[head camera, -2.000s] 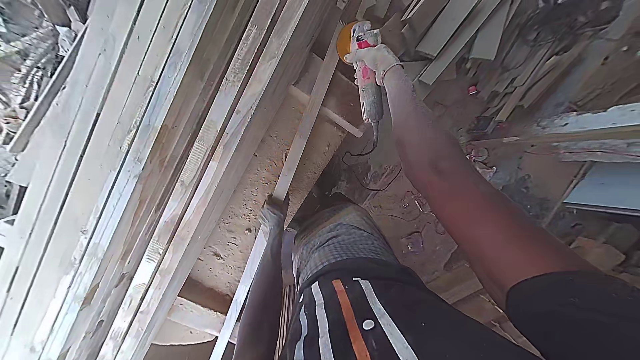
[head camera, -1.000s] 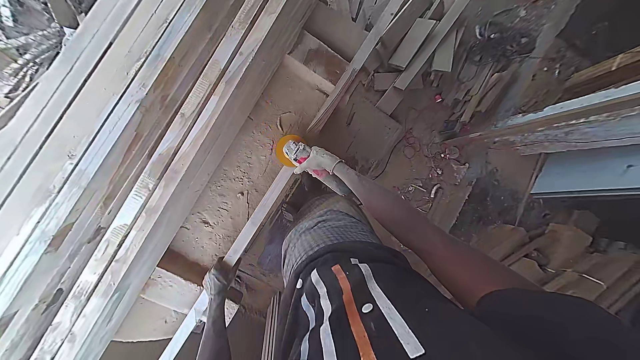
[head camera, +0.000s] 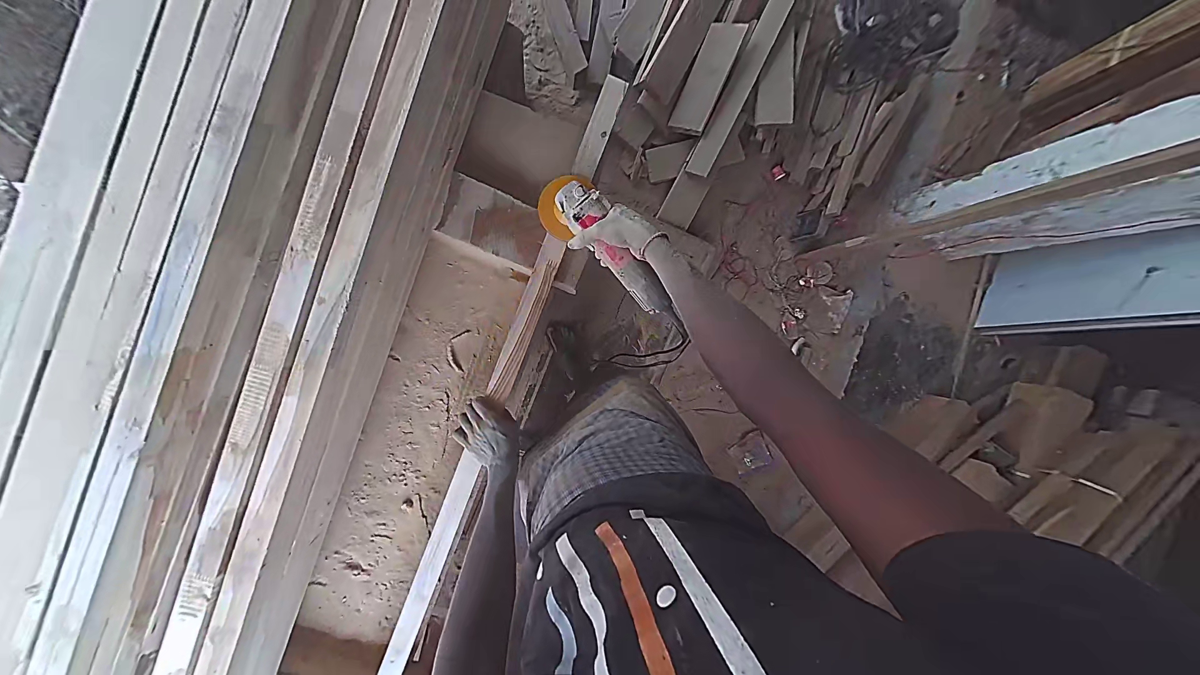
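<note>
My right hand, in a pale glove, grips an angle grinder by its body. The grinder's yellow disc lies over a long narrow wooden strip, toward the strip's far part; whether it touches the wood cannot be told. A black cord trails from the tool's rear. Lower down, my bare left hand rests around the same strip, with its fingers curled over the edge. The strip runs diagonally past my legs, and its surface below my left hand looks paler.
Long wooden boards are stacked along the left. Cut wood pieces litter the ground at the top, and more offcuts lie at lower right. Thin wires lie on the dusty ground. A bluish panel stands at right.
My right hand and the grinder came down from the strip's far end to near its middle, then moved back up along it. My left hand still holds the strip.
</note>
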